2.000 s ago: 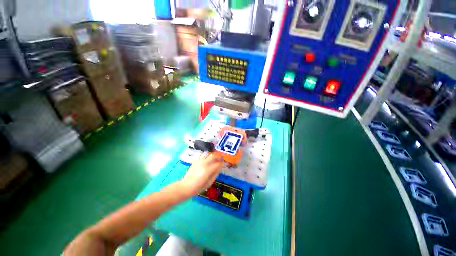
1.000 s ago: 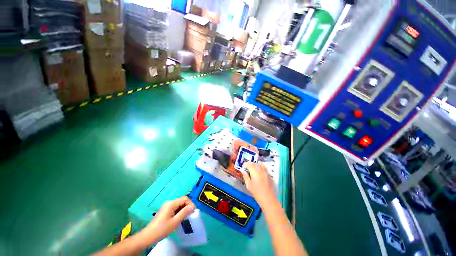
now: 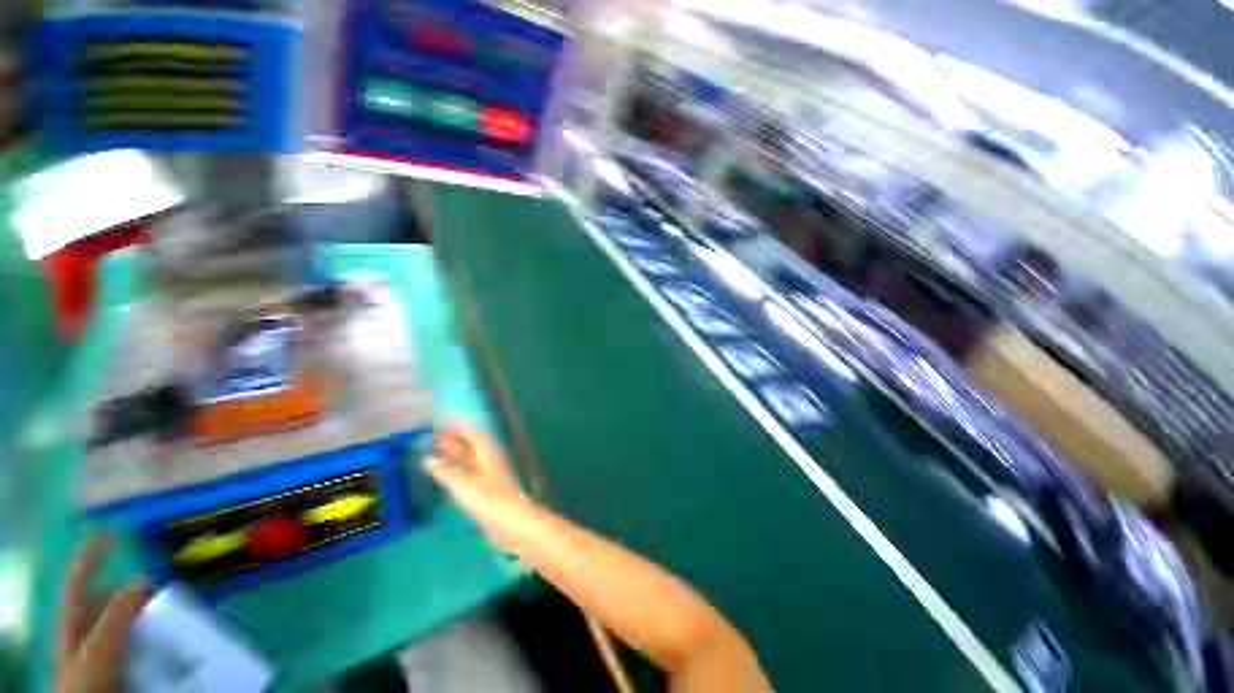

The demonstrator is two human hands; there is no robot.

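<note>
The view is strongly blurred. A housing [image 3: 257, 358] lies in the orange fixture [image 3: 257, 413] on the silver base plate under the press. My right hand [image 3: 474, 481] is at the right side of the blue press base [image 3: 406, 474], fingers bent against or near its side; no part shows in it. My left hand [image 3: 98, 626] is at the lower left, left of the blue base, with a pale flat piece [image 3: 190, 647] at its fingers; the piece is cut off at the bottom and its far side is hidden.
A blue control box [image 3: 453, 88] with lit green and red switches hangs above. The green conveyor [image 3: 609, 393] runs along the right of the turquoise bench [image 3: 311, 602], with a row of parts [image 3: 792, 402] beyond its white line. A red and white box [image 3: 88, 217] stands behind left.
The view has swung right. My right hand has left the housing in the fixture and moved to the base's right side. My left hand and the pale piece stay low on the left.
</note>
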